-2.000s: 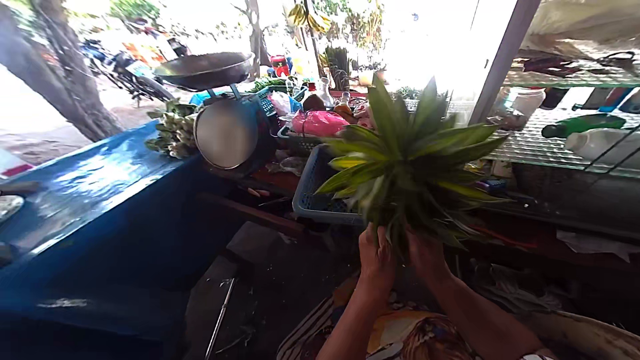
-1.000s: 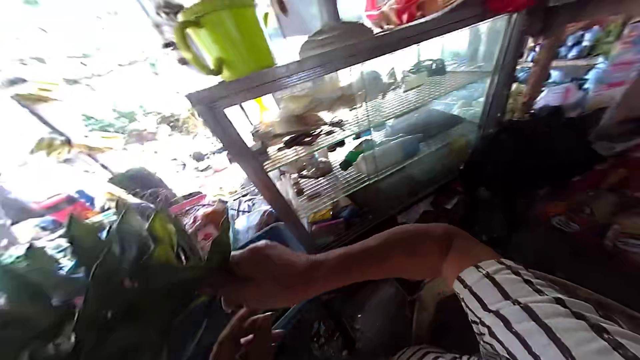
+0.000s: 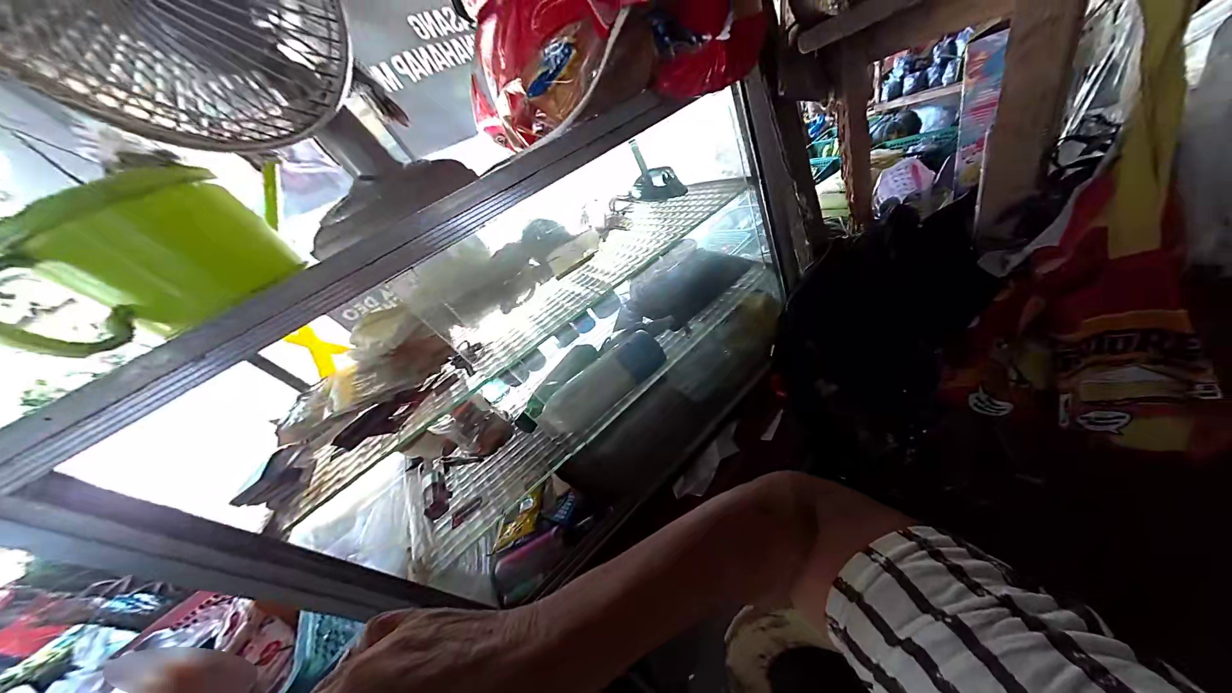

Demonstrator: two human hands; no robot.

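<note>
My right hand (image 3: 433,650) is at the lower edge of the head view, its fingers cut off by the frame, so what it holds cannot be seen. The bare forearm reaches in from the right, out of a white sleeve with dark stripes (image 3: 962,616). Just above the hand is the lower frame of a glass display case (image 3: 289,577). A blue plastic basket edge (image 3: 327,640) lies left of the fingers. My left hand and the leafy plants are out of view.
Glass shelves (image 3: 597,289) hold bottles and bags. On top of the case stand a lime-green plastic pitcher (image 3: 164,250), an electric fan (image 3: 192,67) and red plastic bags (image 3: 549,58). Black bags (image 3: 885,337) and printed red-yellow packaging (image 3: 1126,337) hang or lie at the right.
The view has swung far to the right. The green leafy bunch, earlier in both my hands and then at the left, is now out of view, as is my left hand.
</note>
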